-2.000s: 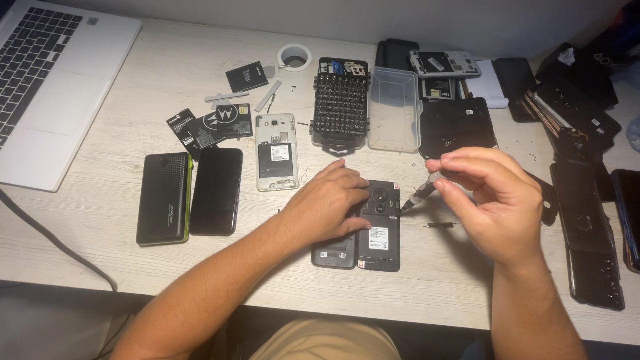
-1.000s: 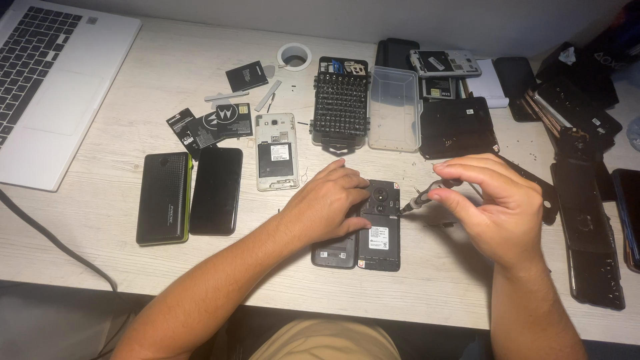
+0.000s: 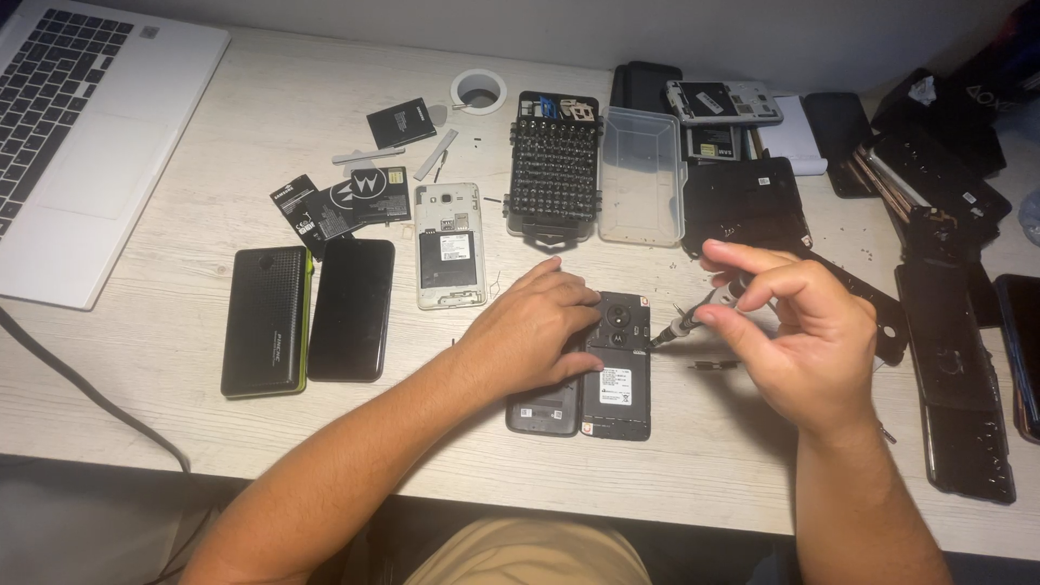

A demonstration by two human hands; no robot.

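Observation:
An opened Motorola phone [image 3: 630,414] lies with its inner side up, its battery and camera area exposed. A dark phone back cover [image 3: 543,418] lies against its left side. My left hand [image 3: 540,329] rests across the cover, fingertips and thumb on the phone's left edge. In my right hand [image 3: 780,325] is a precision screwdriver [image 3: 691,319], held between thumb and fingers and slanting down to the left. Its tip meets the phone's right edge, just below the camera area. A small dark metal strip [image 3: 712,366] lies under my right hand.
A bit case [image 3: 556,171] with a clear lid [image 3: 642,175] stands behind. Left are a white-framed phone [image 3: 452,244], loose batteries [image 3: 370,195], a black phone [image 3: 352,309], a power bank [image 3: 266,321] and a laptop [image 3: 106,154]. Phone parts [image 3: 959,382] and tiny screws [image 3: 865,253] lie right.
My right hand's fingers have shifted on the screwdriver, while its tip stays by the phone's right edge. My left hand has not plainly moved.

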